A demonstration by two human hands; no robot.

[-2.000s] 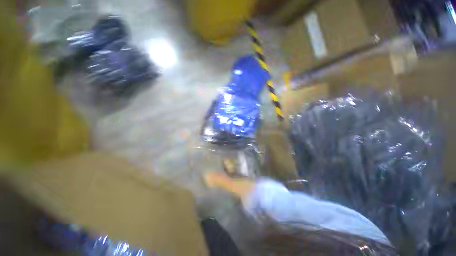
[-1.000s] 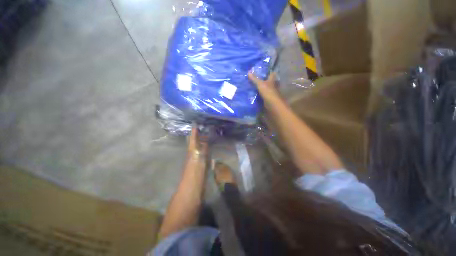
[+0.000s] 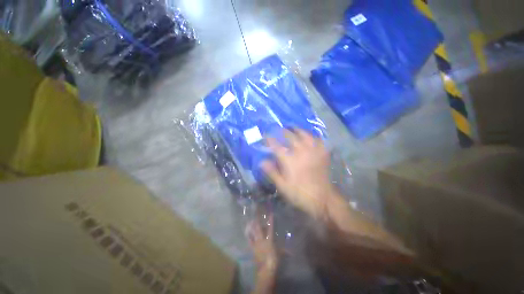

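Note:
A stack of polybagged garments [image 3: 276,95], blue on top with two white stickers and darker pieces beneath, lies on the grey floor in front of me. Loose clear film glints around it. My right hand [image 3: 301,166] is spread, palm down, over the top near the lower sticker; it is blurred, and contact is hard to tell. My left hand [image 3: 262,232] is low at the near edge, partly behind clear film; its grip cannot be made out. More blue bagged garments [image 3: 368,86] lie on the floor to the right.
A closed carton [image 3: 115,229] with dark print stands at the lower left, with a yellow woven sack [image 3: 63,126] behind it. A tied garment bundle [image 3: 129,37] lies at the upper left. Another carton [image 3: 459,207] is at the right, near black-and-yellow tape [image 3: 457,106].
The stack now lies apart from the other blue garments, turned in view. My right hand has moved from its right side to over its top. The printed carton shows more fully.

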